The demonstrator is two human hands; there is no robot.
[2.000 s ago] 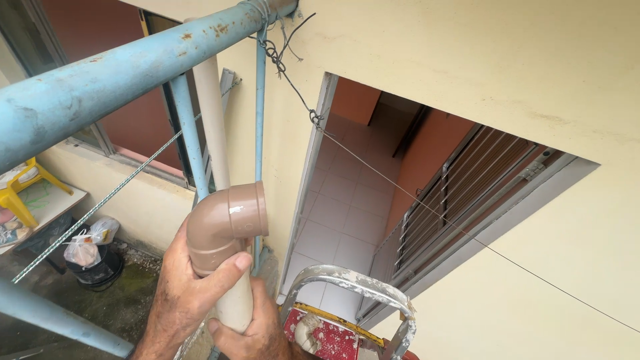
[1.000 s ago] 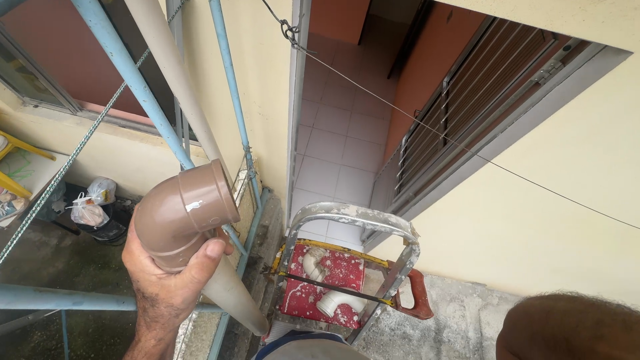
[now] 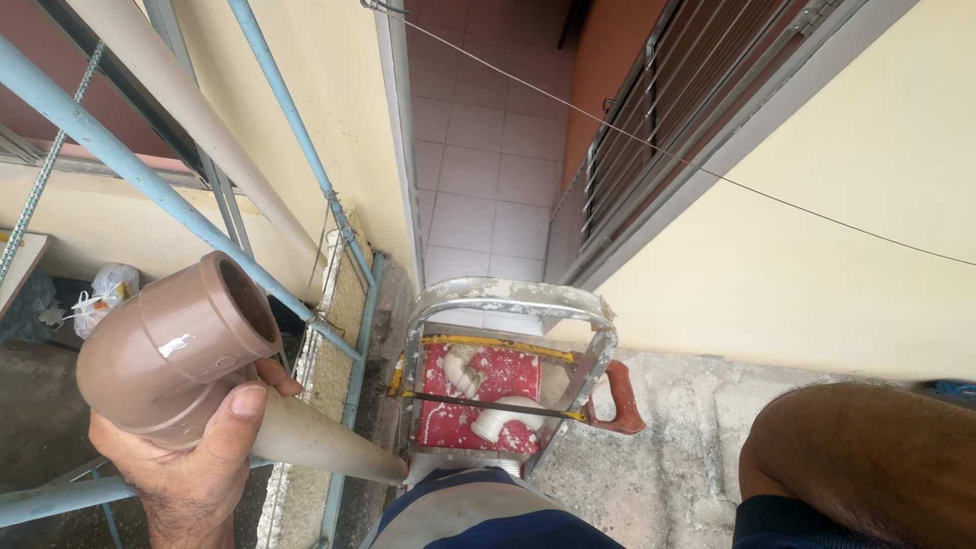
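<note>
My left hand grips a brown plastic pipe elbow from below, thumb near its lower side. The elbow's open socket faces up and to the right. A beige plastic pipe runs from behind my fingers towards the stepladder; its joint with the elbow is hidden by the hand. At the lower right only my bent right arm and dark sleeve show; the right hand is out of view. On the red top of a metal stepladder lie two white curved pipe fittings and a hacksaw with a red handle.
Blue metal railing bars, another beige pipe and a green-white rope cross the left side. A thin wire spans the doorway, whose barred metal door is at the right. Plastic bags lie below left.
My right hand, on the beige pipe two seconds ago, has let go and moved out of view. My left hand still holds the elbow. The view has swung down towards the stepladder.
</note>
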